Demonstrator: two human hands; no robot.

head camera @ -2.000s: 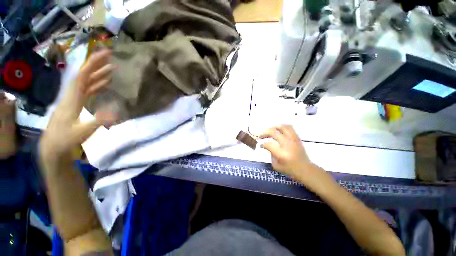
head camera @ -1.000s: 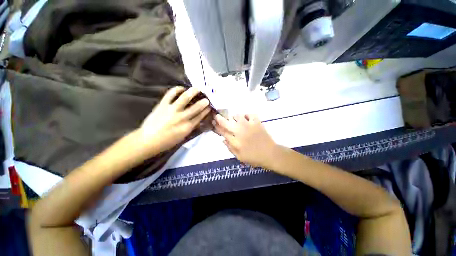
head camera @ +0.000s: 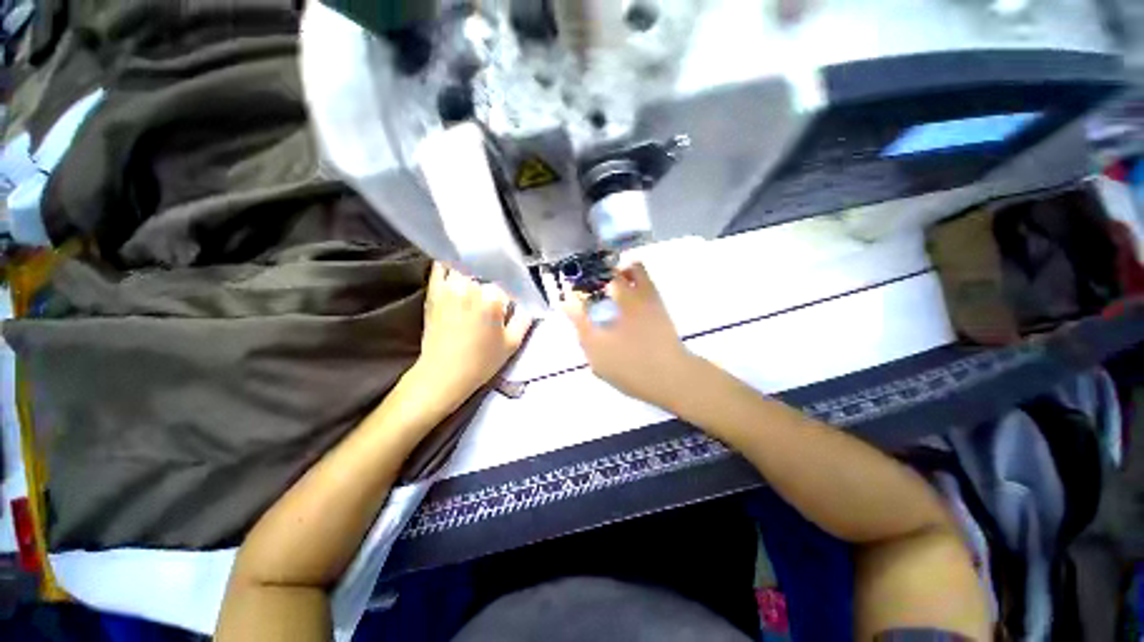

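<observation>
The brown-olive garment (head camera: 188, 414) lies in large folds at the left, its right edge reaching my left hand. My left hand (head camera: 471, 324) is closed on this edge, just left of the presser foot. My right hand (head camera: 627, 332) is at the presser foot (head camera: 583, 270), its fingertips partly hidden by the foot and a white knob. Whether it pinches fabric cannot be told. A small brown strip end (head camera: 508, 388) sticks out below my left hand. Pale lining (head camera: 144, 583) shows under the garment's lower edge.
The white-grey sewing machine head (head camera: 740, 138) stands above my hands, with a lit control panel (head camera: 960, 134) at its right. A brown carton (head camera: 972, 276) with dark cloth is at the right. A measuring tape (head camera: 577, 474) runs along the dark front edge. Grey and dark cloth hangs at lower right.
Both hands and the garment edge have come up to the presser foot. Earlier, my left hand was off at the left and my right held the small brown strip. The view has shifted.
</observation>
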